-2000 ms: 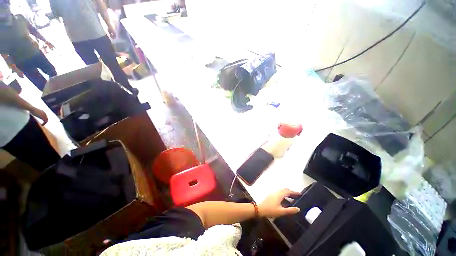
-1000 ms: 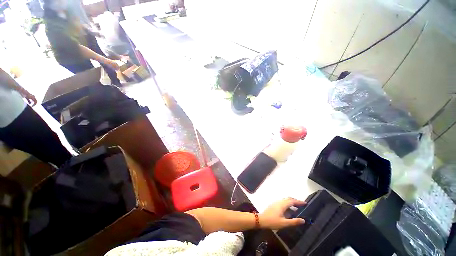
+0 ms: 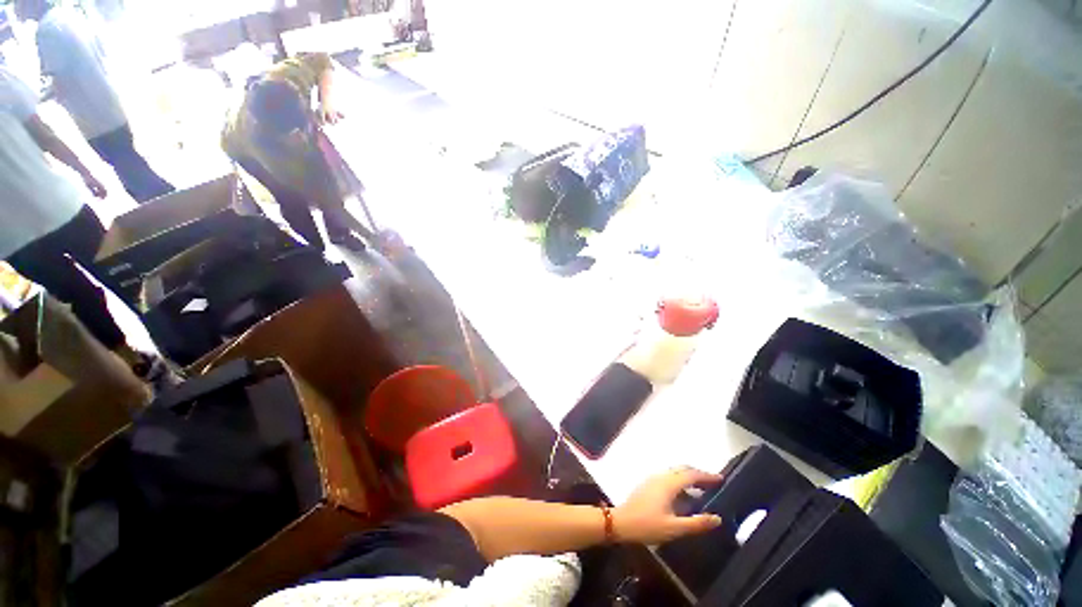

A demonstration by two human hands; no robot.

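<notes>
My left hand [image 3: 674, 508] comes in from the lower left, with its fingers and thumb around the left edge of a black insert tray [image 3: 738, 484] at the table's near edge. A white rounded item [image 3: 750, 525] shows beside the fingertips, partly covered by further upright black pieces [image 3: 837, 548]. Another white item [image 3: 827, 600] is cut off by the bottom edge. An open black box [image 3: 827, 397] with a dark block inside stands just behind. My right hand is not in view.
A smartphone [image 3: 606, 409] and a red-lidded flask [image 3: 687, 315] are left of the open box. Clear plastic [image 3: 878, 255] lies along the wall. A red stool [image 3: 460, 455] and cartons of black boxes [image 3: 332, 441] stand left. People are at the upper left.
The white item by my fingertips shows again after being hidden one second ago. My left hand stays at the tray. A person beyond the cartons has moved right and bends beside the table.
</notes>
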